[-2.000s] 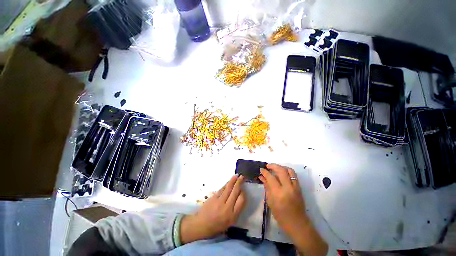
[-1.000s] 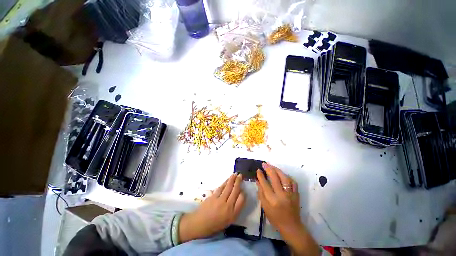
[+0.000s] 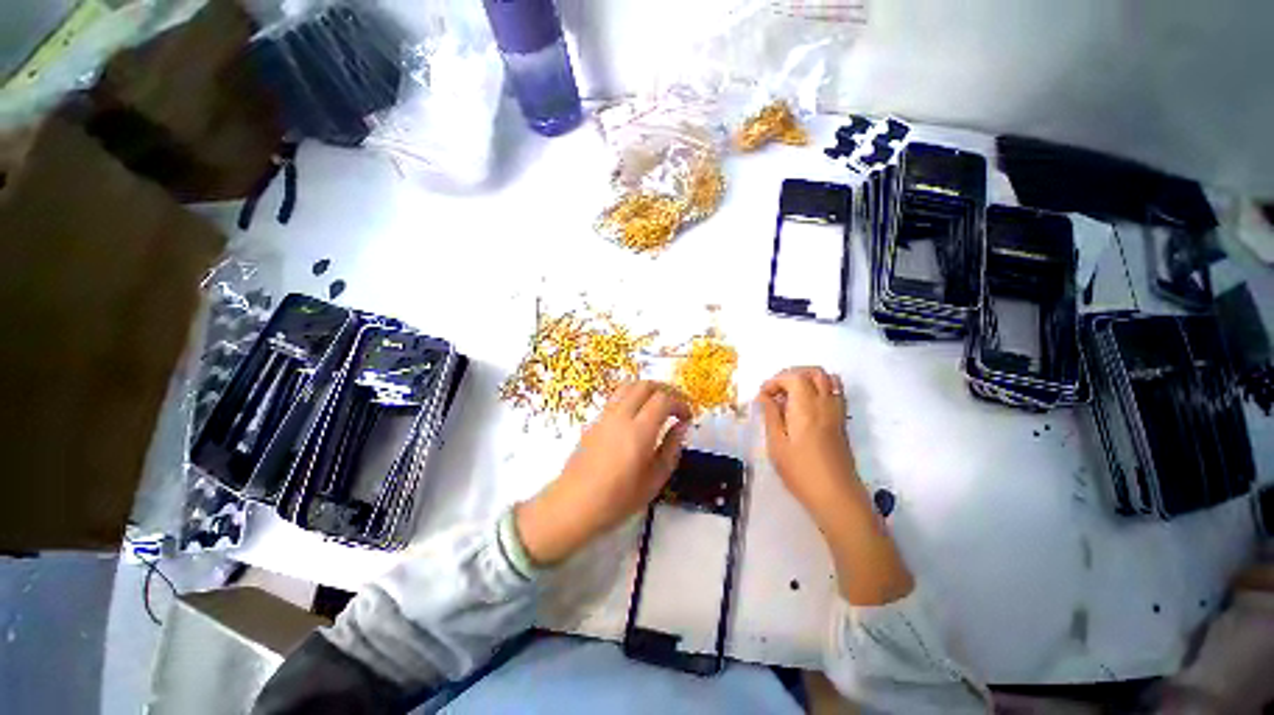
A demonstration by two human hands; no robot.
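A black phone frame (image 3: 703, 478) lies flat on the table in front of me, its solid band at the far end and its window toward me. My left hand (image 3: 615, 454) is over the frame's upper left corner, fingertips bent together by the yellow-gold heap (image 3: 576, 366); whether it holds a sliver is hidden. My right hand (image 3: 806, 419) is off the frame, to the right of the smaller yellow-orange heap (image 3: 706, 373), with thumb and fingertips close together; nothing can be made out between them.
Stacked black frames lie at left (image 3: 370, 433) and right (image 3: 929, 245). A single frame (image 3: 809, 249) lies beyond the heaps. Zip bags of gold parts (image 3: 650, 217) and a purple bottle (image 3: 535, 70) are near the wall. A brown carton (image 3: 91, 335) is at far left.
Both hands have left the phone frame's sides. The left moved up toward the heaps, the right moved up and right. More of the frame now shows.
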